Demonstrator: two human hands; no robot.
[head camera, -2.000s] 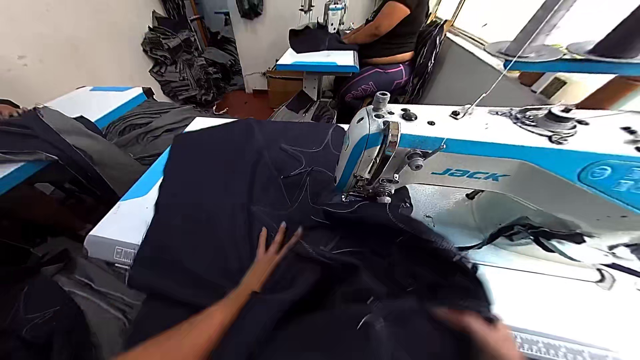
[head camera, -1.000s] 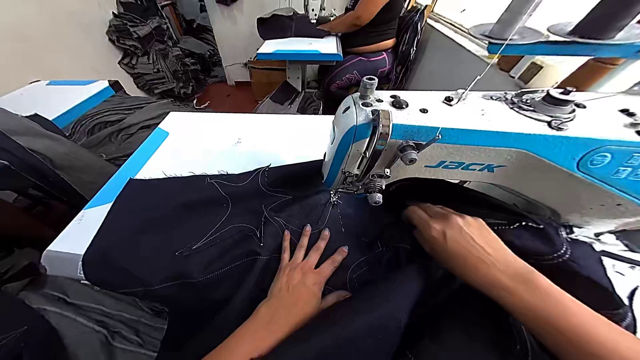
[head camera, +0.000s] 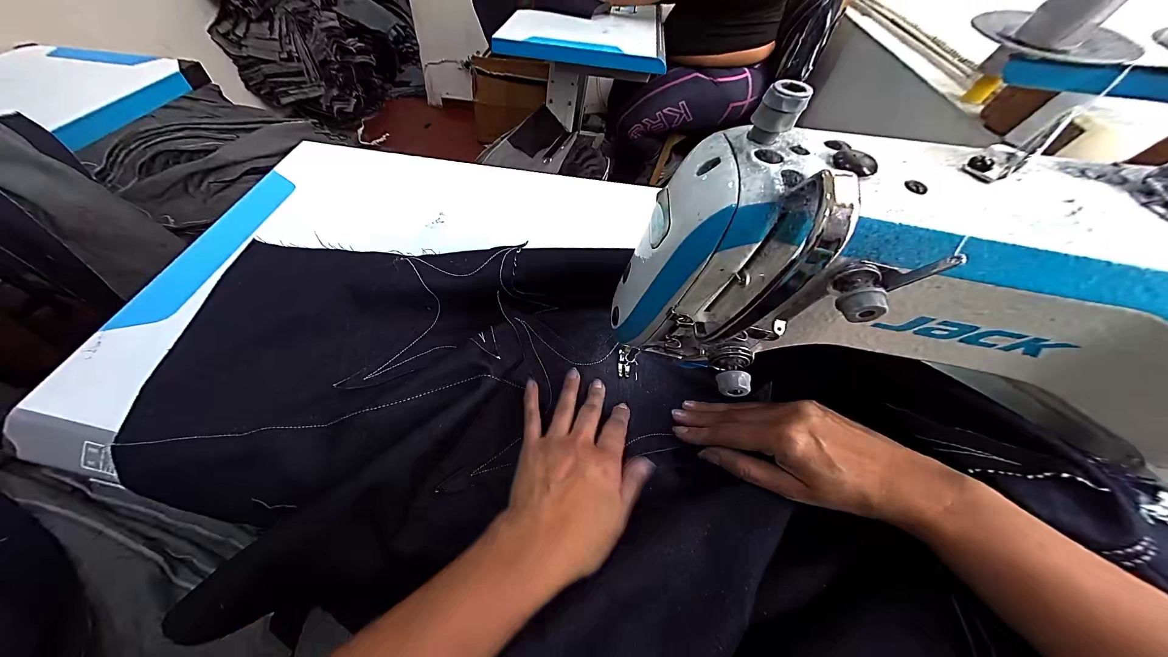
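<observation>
A dark navy fabric piece (head camera: 301, 347) with pale curved stitch lines lies over the bed of a white and blue Jack sewing machine (head camera: 912, 246). The presser foot (head camera: 627, 361) sits down near or on the cloth, just beyond my fingers; its exact contact cannot be told. My left hand (head camera: 570, 474) rests flat on the fabric, fingers spread, in front of the foot. My right hand (head camera: 794, 452) presses the fabric to the right of it, below the machine head, fingers together and stretched out. More bunched dark cloth lies under the machine arm.
The white table (head camera: 392, 201) has a blue edge. Piles of dark fabric (head camera: 301, 55) lie behind, and folded grey cloth (head camera: 219, 155) is at the left. Another person (head camera: 693, 82) sits at a second sewing table (head camera: 579, 41) at the back. Thread stands rise at the upper right.
Two seconds ago the stitched fabric was turned differently and my right hand was at the lower right. Since one second ago, my right hand has moved from beside the machine head to nearer my left hand.
</observation>
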